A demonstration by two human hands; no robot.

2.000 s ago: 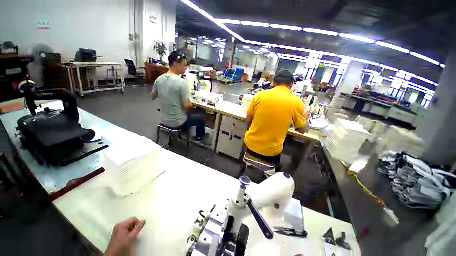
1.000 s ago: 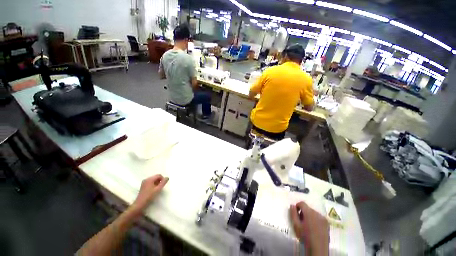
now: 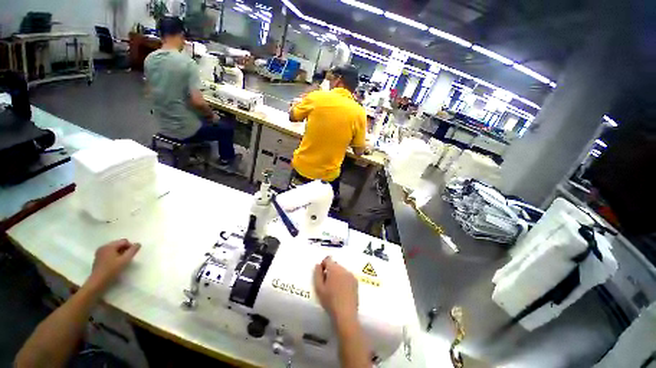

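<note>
A white overlock machine [image 3: 288, 287] with "Cabbeen"-like lettering stands on the pale table [image 3: 188, 215]. Its metal needle area [image 3: 224, 264] faces left, and a black lever [image 3: 285, 218] sticks out from the upright post. My left hand [image 3: 115, 260] is over the table left of the needle area, fingers curled together; whether it pinches a white piece cannot be told against the white table. My right hand [image 3: 336, 286] is curled on or just above the machine body, right of the lettering, with nothing seen in it. A thick stack of white cut pieces [image 3: 119, 180] stands beyond my left hand.
A black machine [image 3: 25, 147] is on the adjoining table at left. Two people sit ahead, one in grey [image 3: 172, 93], one in yellow [image 3: 331, 129]. A tied white bundle [image 3: 554, 262] and grey folded goods [image 3: 482, 208] lie on the grey surface at right.
The view has turned right, shifting the scene left. My right hand, out of view in the oldest frame, is now at the machine body. My left hand remains over the table, left of the machine.
</note>
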